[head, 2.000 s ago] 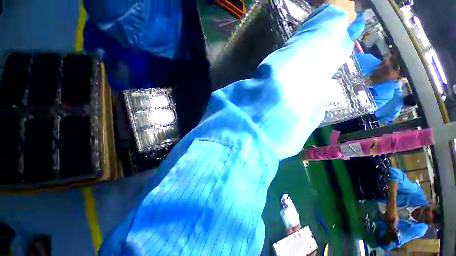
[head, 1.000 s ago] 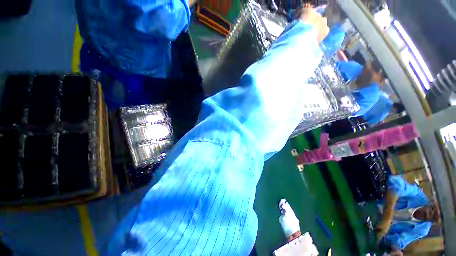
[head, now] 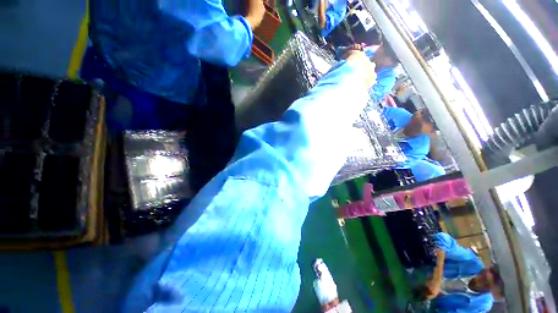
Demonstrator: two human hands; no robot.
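Note:
My left hand (head: 364, 66) is at the end of my outstretched blue sleeve, at the top of the view, small and blurred by glare. It is at the far upper edge of a tall silvery stack of clear blister trays (head: 275, 85). Its fingers are partly hidden, and I cannot tell whether it holds anything. The sleeve covers part of the stack; more shiny tray surface (head: 385, 143) shows to the right of it. My right hand is not in view.
A green bench (head: 321, 235) bears a white, bottle-like object (head: 324, 284). A pink-wrapped post (head: 422, 197) crosses at right. Black pocketed trays (head: 61, 177) stand on the floor at left, beside a silvery tray stack (head: 157, 174). People in blue smocks are at top left and right.
The view has turned, and the scene has shifted left. My left hand now appears lower and further left, still at the tray stack's far side. The white object at the bottom is partly cut off.

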